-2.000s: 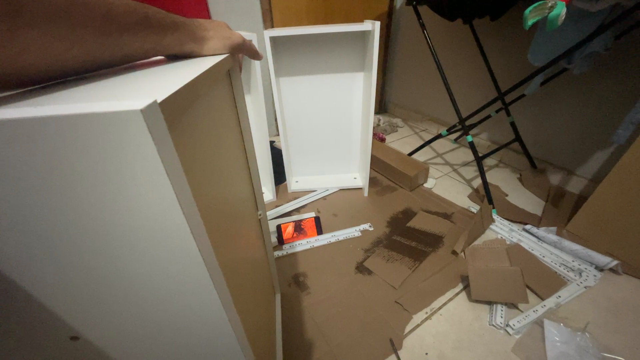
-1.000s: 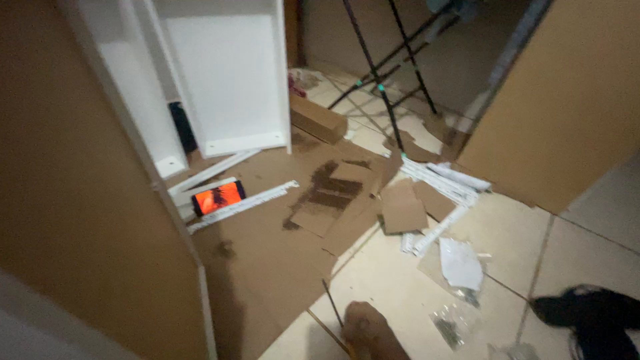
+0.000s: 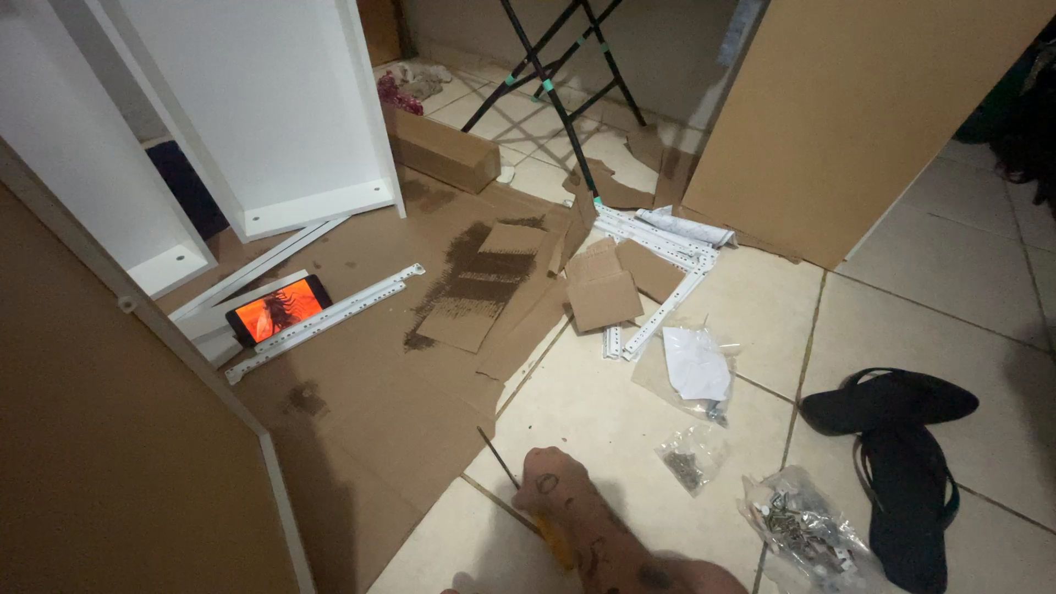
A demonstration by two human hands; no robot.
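Neither of my hands is in view. At the bottom, what looks like a bare foot with dark marks is on the tiles. Beside and partly behind it lies a screwdriver with a thin shaft and a yellow handle. A furniture panel with a brown face and pale edge fills the left side. White drawer-like boxes stand upright behind it. White metal drawer slides lie on flattened cardboard, against a phone with a lit orange screen. More slides lie beside cardboard pieces.
Plastic bags of small hardware and screws lie near black flip-flops. A long cardboard box is near a black folding stand. A brown panel leans at the right.
The hand that rested on the white cabinet's top edge two seconds ago is out of view. The view has turned down and to the right, bringing the foot, screwdriver and flip-flops into sight.
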